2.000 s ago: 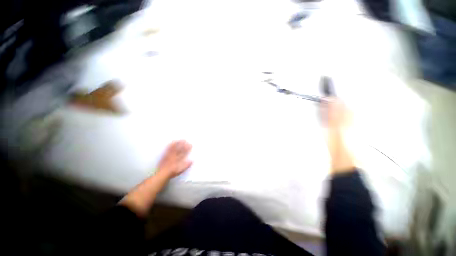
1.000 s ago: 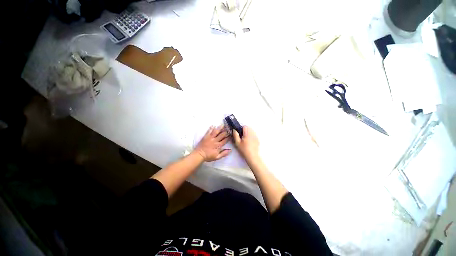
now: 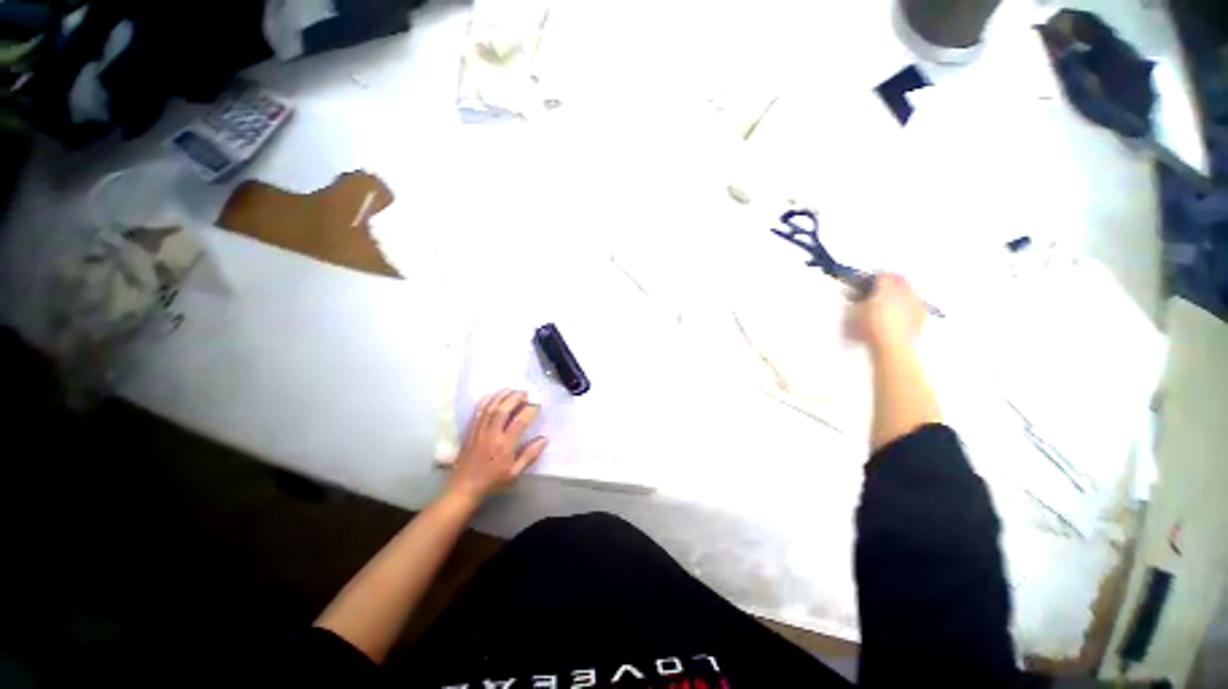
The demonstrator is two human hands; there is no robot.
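Note:
My left hand (image 3: 496,444) lies flat with its fingers spread on a pale lilac-white sheet, likely a paper pattern (image 3: 572,438), near the table's front edge. The black stapler-like block (image 3: 562,359) lies on the sheet just beyond my left fingers, touched by no hand. My right hand (image 3: 892,312) is reached out to the right and closed over the blades of the tailor's shears (image 3: 824,253). Their dark looped handles point away to the upper left, and the blade tip shows past my hand. The sheet's edges are partly lost in glare.
A brown card piece (image 3: 310,222), a calculator (image 3: 232,128) and a clear bag of beige cloth (image 3: 128,276) are at left. Cream scraps (image 3: 501,61) lie at the far side. A grey container (image 3: 945,27), a black square (image 3: 902,94) and a dark bundle (image 3: 1104,74) are far right.
My right hand has let go of the black block, leaving it on the sheet, and moved right onto the shears. My left hand stays on the sheet. The view has shifted.

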